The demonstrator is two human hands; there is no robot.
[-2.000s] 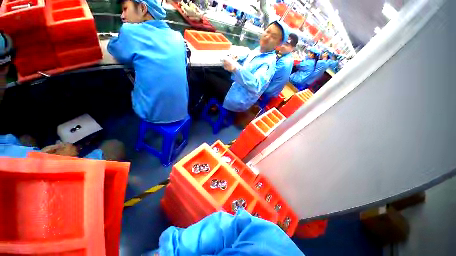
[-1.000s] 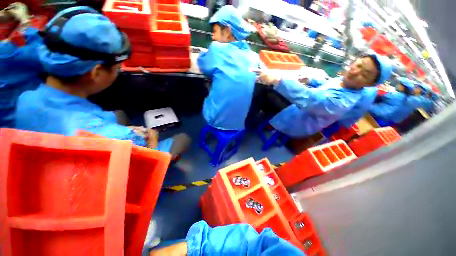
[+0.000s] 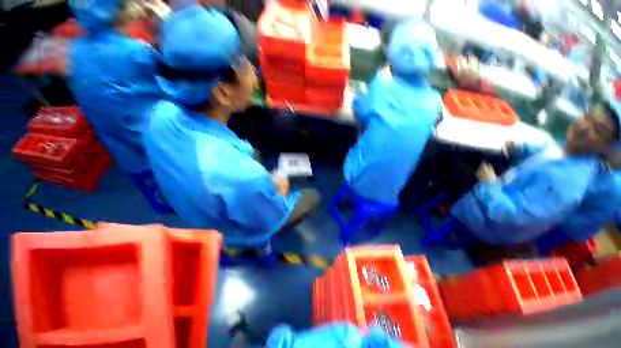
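Empty red compartment trays [image 3: 87, 289] stand upright, close in front of me at the lower left, one overlapping another. Their deep pockets face me and their lower parts are cut off by the bottom edge. The hold on them is hidden. A blue sleeve [image 3: 333, 336] shows at the bottom centre, but no hand of mine is seen. Right of the sleeve, a filled-tray stack [image 3: 381, 282] holds small shiny metal clusters in its pockets; another filled tray is beside it. The picture is blurred.
Seated workers in blue smocks are ahead, one [image 3: 204, 163] at left centre and one [image 3: 391, 129] at centre. More red tray stacks stand on the floor at right [image 3: 521, 285] and far left [image 3: 65, 146], and on the bench [image 3: 303, 61]. Yellow-black floor tape [image 3: 306, 260] crosses between.
The view has swung left, so workers and floor stacks shift rightward and the far-left stack appears. The empty trays stay at lower left, now lower. The sleeve has sunk and the bare wrist is gone.
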